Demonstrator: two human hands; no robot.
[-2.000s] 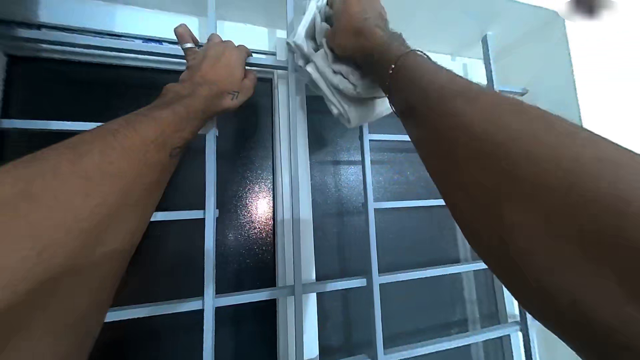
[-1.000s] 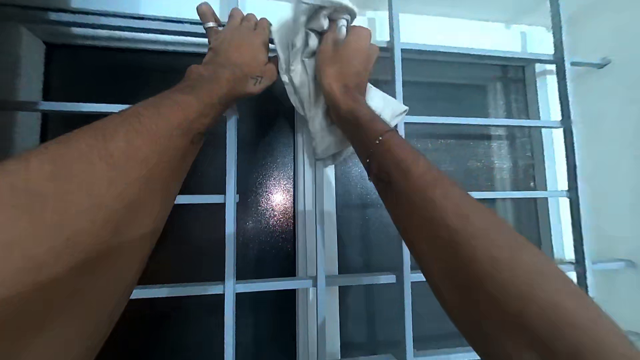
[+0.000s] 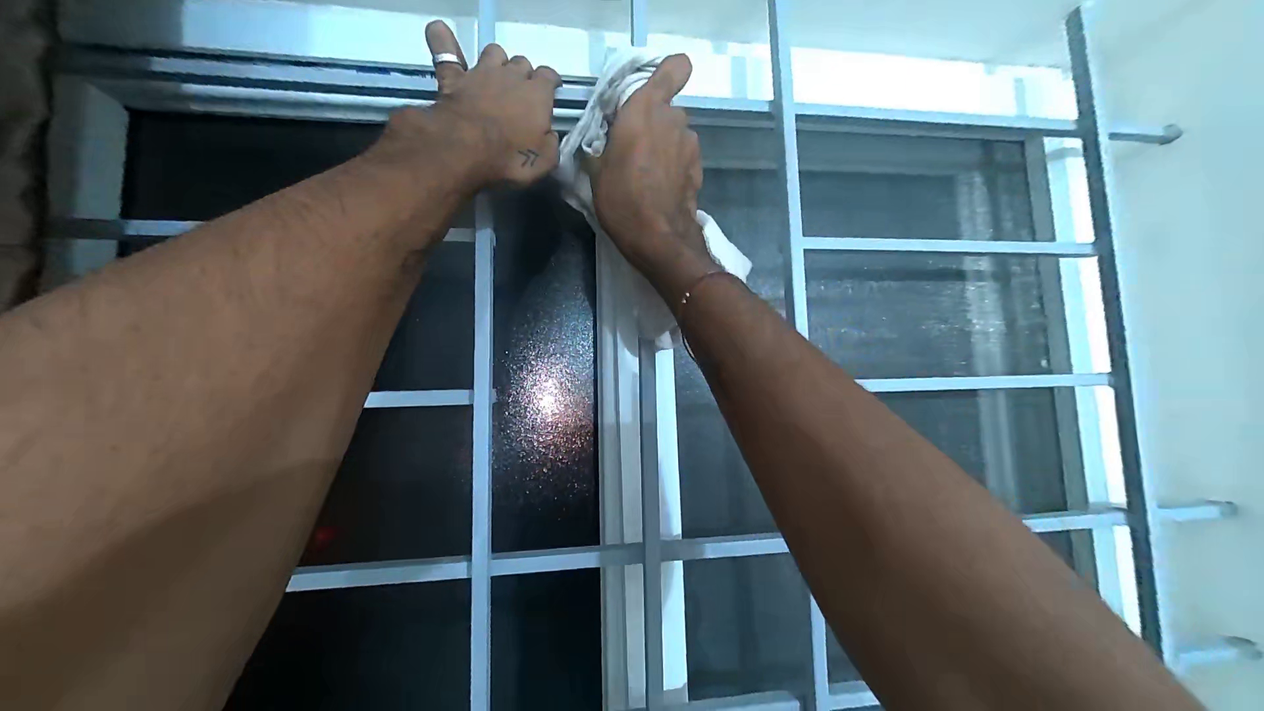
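Note:
My left hand (image 3: 499,118), with a ring on the thumb, grips a metal window grille (image 3: 483,326) where an upright bar meets the top crossbar. Close to its right, my right hand (image 3: 652,163) is closed on a white cloth (image 3: 597,128). The cloth is bunched against the upper bars near the middle of the window, and part of it hangs behind my wrist. My fingers partly hide how the cloth touches the bar. Behind the grille is a sliding window with a white middle frame (image 3: 620,444) and dark textured glass (image 3: 548,474).
A pale wall (image 3: 1200,346) stands at the right, where the ends of the grille bars are fixed. Brown fabric (image 3: 22,148), perhaps a curtain, hangs at the far left edge. Light reflects off the glass below my hands.
My right hand and the cloth have moved from right of the window's middle upright to beside my left hand. The left hand stays at the top bar. The view has shifted right.

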